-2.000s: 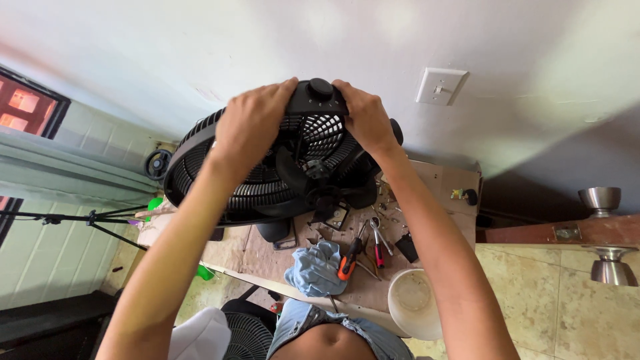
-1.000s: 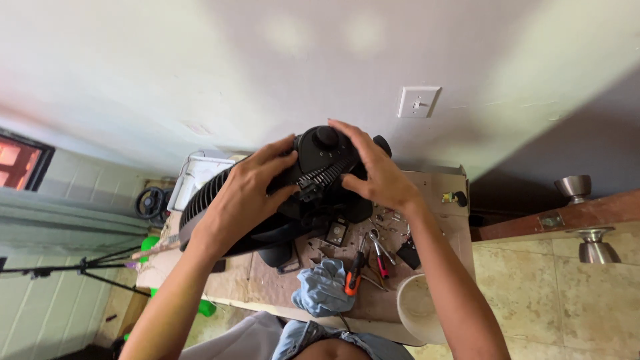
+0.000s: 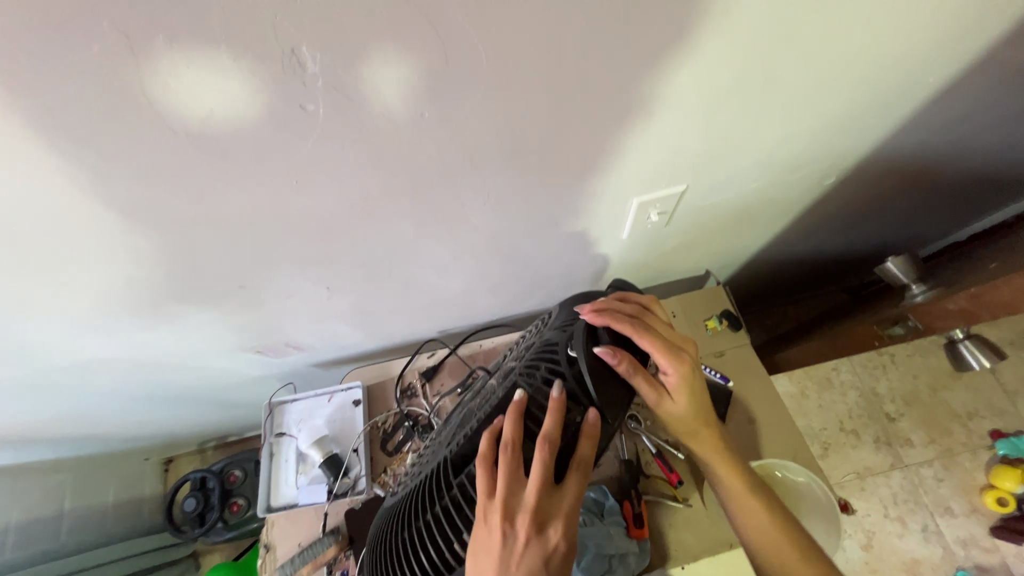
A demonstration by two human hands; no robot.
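A black plastic fan (image 3: 448, 472) with a slatted grille stands tilted on the cardboard-covered table, its ribbed back housing turned up. My left hand (image 3: 532, 480) lies on the grille near the housing, fingers spread. My right hand (image 3: 660, 360) curves over the housing's right end, thumb and fingertips touching it; whether it grips there is hard to tell. Just right of the fan lie a ratchet (image 3: 640, 428), a screwdriver with a red and black handle (image 3: 666, 468), and an orange and black handled tool (image 3: 634, 512) beside a blue cloth (image 3: 604, 540).
A white tray (image 3: 268, 472) holding a light bulb stands at the table's left, near a black cord (image 3: 400, 376). At the right are a white bowl (image 3: 800, 500) and a small toy (image 3: 714, 322). The wall with a light switch (image 3: 654, 212) rises behind; a toy steering wheel (image 3: 192, 504) is far left.
The fan has been turned, so its slatted back now faces up. My left hand has moved from the knob area onto the grille. The view has shifted.
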